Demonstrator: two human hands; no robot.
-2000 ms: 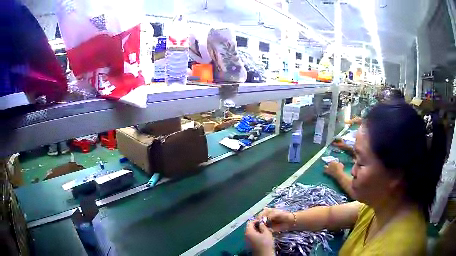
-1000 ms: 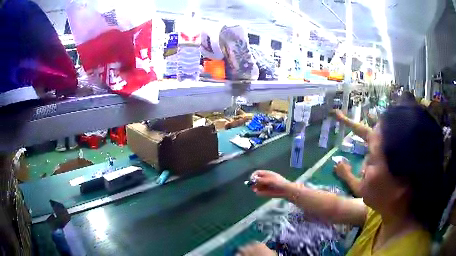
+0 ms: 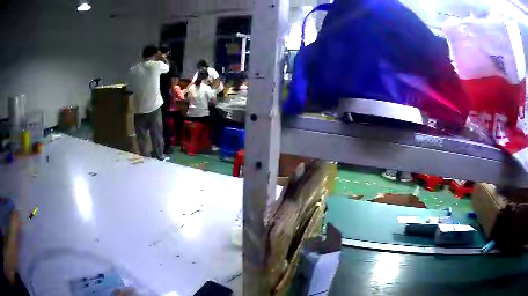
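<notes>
A light-blue printed box [image 3: 98,283] lies on the white table [image 3: 133,214] at the bottom edge, partly cut off. A small skin-coloured patch shows just right of it; I cannot tell what or whose it is. Neither of my hands can be made out. A dark flat slab [image 3: 213,288], like a smartphone, lies at the table's near right edge. An open white-blue retail box [image 3: 320,269] stands upright on the green conveyor [image 3: 399,274], right of the post, its dark flap up.
A metal post [image 3: 263,150] divides table and conveyor; flattened brown cardboard [image 3: 298,225] stands beside it. The overhead shelf [image 3: 393,144] carries a blue bag [image 3: 376,63] and a red-and-white bag [image 3: 486,75]. Another person's arm [image 3: 10,248] seems to show at the left edge. People are behind the table.
The view has swung left from the conveyor to the white table. The neighbouring worker and cable heap have left the picture. The open retail box now shows right of the post.
</notes>
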